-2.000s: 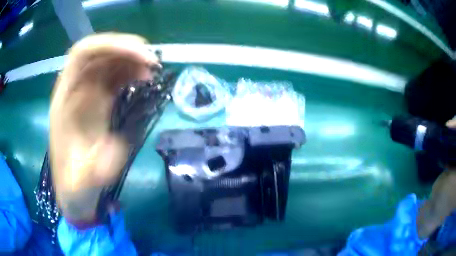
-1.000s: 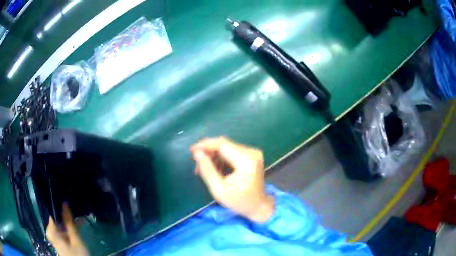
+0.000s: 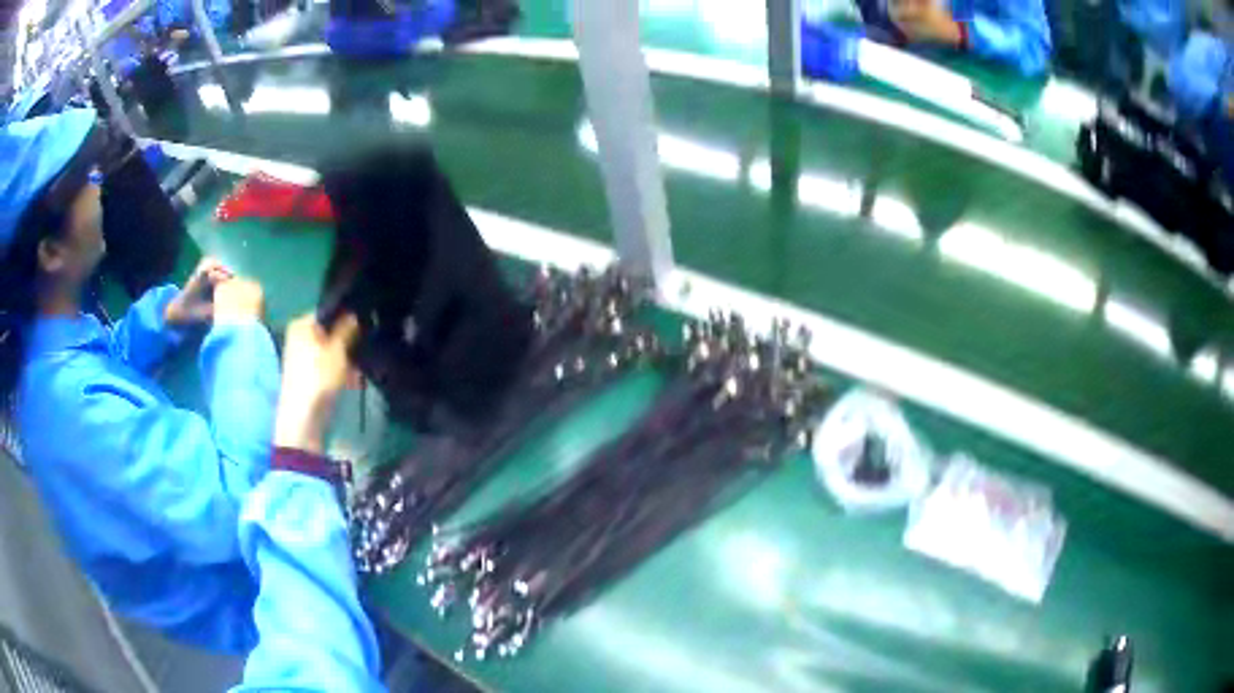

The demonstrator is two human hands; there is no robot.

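Note:
My left hand [image 3: 314, 376] reaches far out to the left, its fingers closed at the near left edge of a tall black plastic housing [image 3: 426, 291]. The housing is tilted and blurred, beyond the far end of the left cable bundle. Two fanned bundles of thin black cables with shiny ends, a left one [image 3: 467, 454] and a right one [image 3: 616, 501], lie on the green bench. My right hand is out of the picture.
A round clear bag with dark parts [image 3: 870, 454] and a flat whitish bag [image 3: 988, 525] lie at right. The screwdriver tip [image 3: 1110, 666] shows at the bottom edge. A person in blue [image 3: 129, 460] sits at left, near red wires [image 3: 275, 200]. White posts [image 3: 625, 149] stand behind.
The view has swung left. The housing that was in front of me no longer shows there; a black housing is at my outstretched left hand. My right hand has left the picture.

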